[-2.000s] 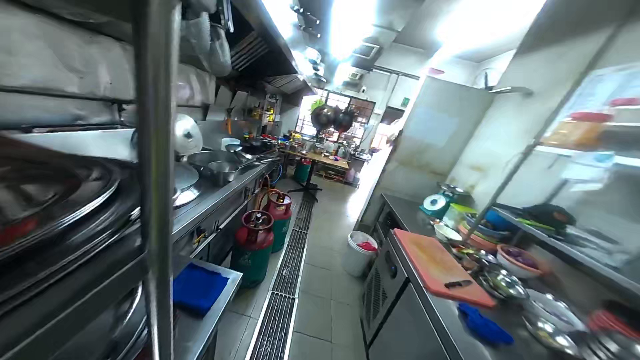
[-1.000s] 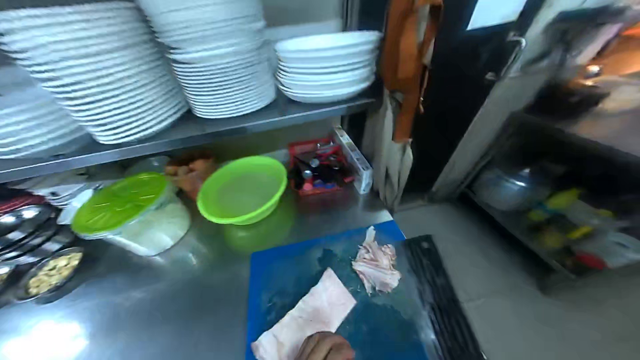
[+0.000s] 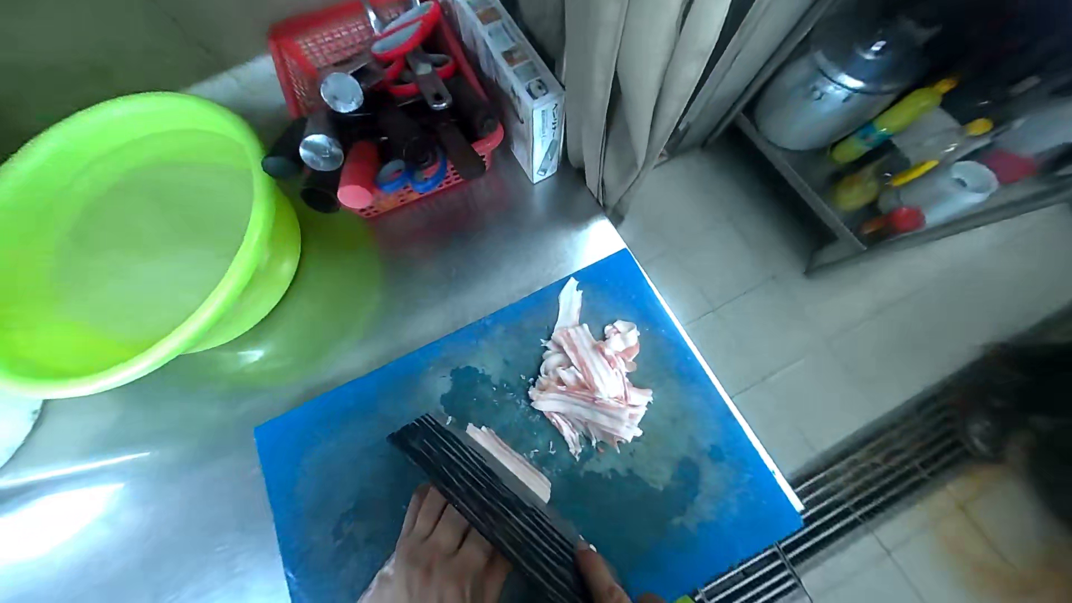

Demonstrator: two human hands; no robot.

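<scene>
On a blue cutting board (image 3: 360,419) lies a pile of sliced raw pork (image 3: 590,377). A wide black ridged cleaver (image 3: 490,502) stands over the board, and a thin pork strip (image 3: 511,461) lies along its right side. My right hand (image 3: 603,578), at the lower edge, grips the cleaver near its handle. With bent fingers, my left hand (image 3: 452,544) presses on the pork slab at the blade's left side; the palm and most of the slab are hidden.
A lime-green plastic basin (image 3: 276,268) and a red basket (image 3: 301,50) of knives and scissors sit on the steel counter, beside a printed box (image 3: 519,92). Right of the counter are floor tiles, a drain grate (image 3: 846,486) and a low shelf with a metal pot (image 3: 812,100).
The view has swung from the kitchen aisle down to the board. The cleaver, lying at the board's right side one second ago, is now in my right hand over the pork slab.
</scene>
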